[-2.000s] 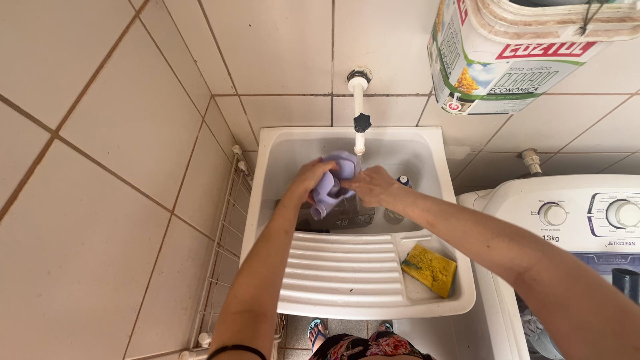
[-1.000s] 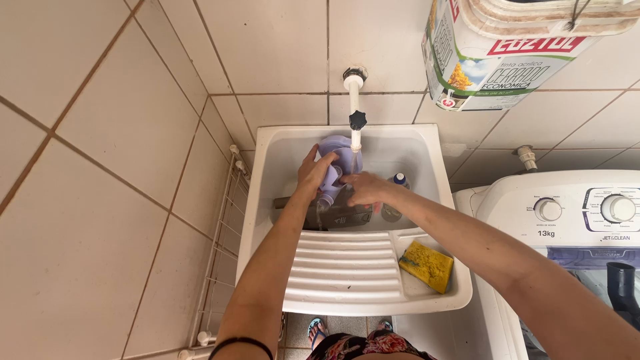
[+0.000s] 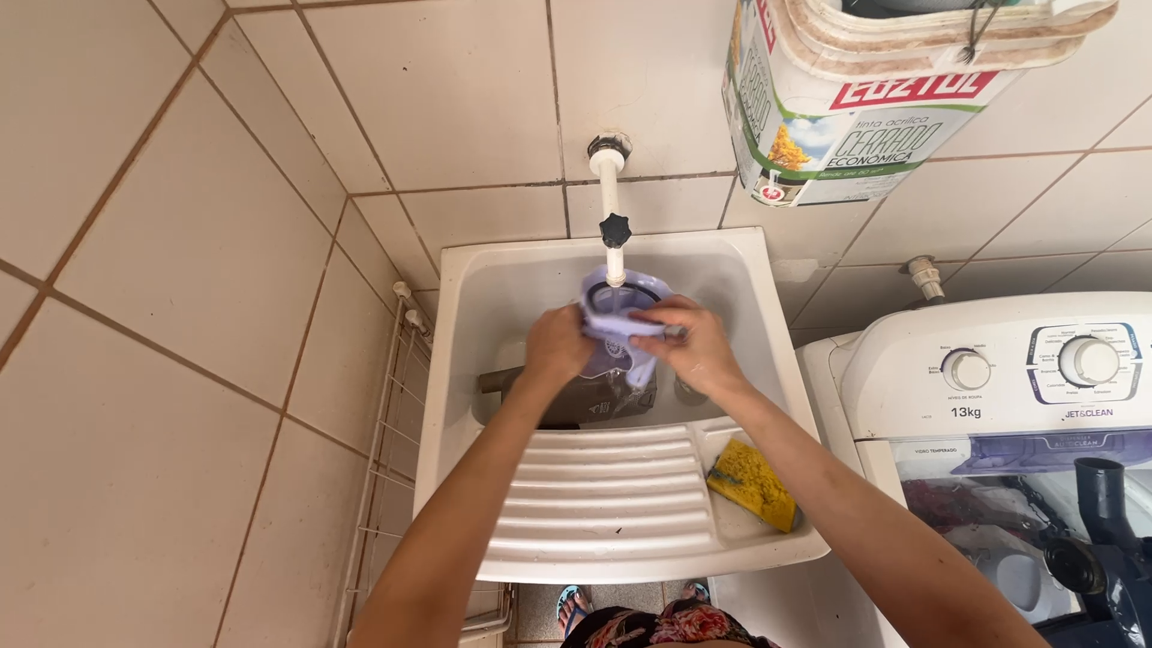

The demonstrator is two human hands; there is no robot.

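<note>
Under the white plastic tap (image 3: pixel 613 247), both hands hold a lilac plastic part (image 3: pixel 621 337) with a round dark-rimmed opening and a small grille, perhaps from a vacuum cleaner. My left hand (image 3: pixel 558 342) grips its left edge. Fingers of my right hand (image 3: pixel 688 342) pinch its right side and are slightly blurred. Water runs from the tap onto the part. Beneath the hands a dark translucent container (image 3: pixel 585 402) lies in the basin of the white laundry sink (image 3: pixel 450 360). A bottle behind my right wrist is mostly hidden.
A yellow sponge (image 3: pixel 754 486) lies at the right of the ribbed washboard (image 3: pixel 603 504). To the right stands a washing machine (image 3: pixel 1008 369) with dark plastic parts (image 3: pixel 1102 522) on its lid. A paint bucket (image 3: pixel 864 135) is at upper right, a white wire rack (image 3: pixel 382 468) at left.
The lilac part has been turned, so its round opening now faces up under the tap. My right hand has moved from low beside the part up to its right edge.
</note>
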